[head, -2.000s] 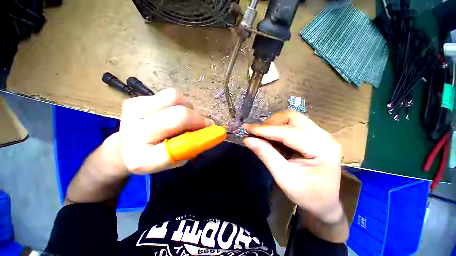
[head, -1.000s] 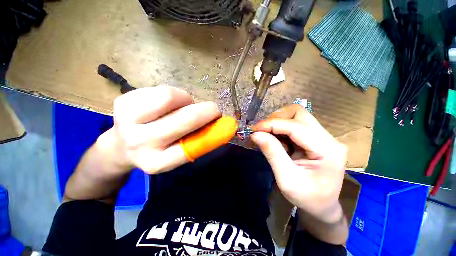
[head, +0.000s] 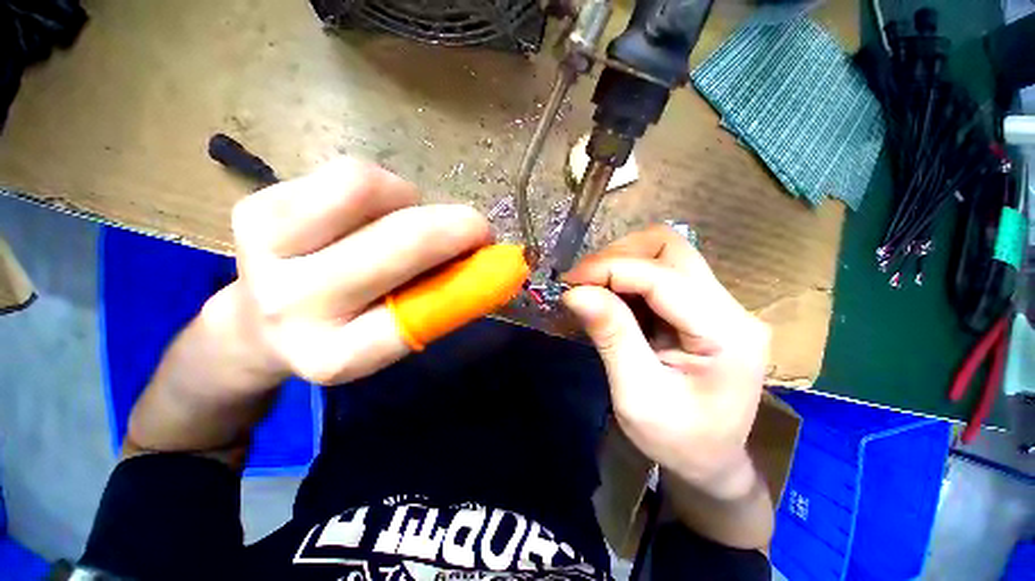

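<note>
My left hand [head: 363, 272], with an orange finger cot on one finger, is closed on a black cable whose plug end [head: 241, 158] pokes out at its upper left. Small red wire ends [head: 536, 294] show at its fingertips. My right hand [head: 675, 340] pinches at a tiny circuit board [head: 553, 293] that meets the wire ends. The tip of the soldering iron [head: 568, 241] points down just above the board. The thin solder feed tube [head: 528, 182] ends left of the iron tip. The exact contact at the tip is too small to tell.
A black fan [head: 443, 17] stands behind. Stacked green striped panels [head: 794, 108] and a black cable bundle [head: 936, 153] lie right, with red-handled pliers [head: 982, 375]. Small boards [head: 683, 232] lie behind my right hand. A pale pad [head: 607, 168] is behind the iron. Blue bins [head: 874, 477] are below.
Two plug ends showed at my left hand at first; now one shows. Both hands stay together under the iron tip, and the whole view has shifted slightly.
</note>
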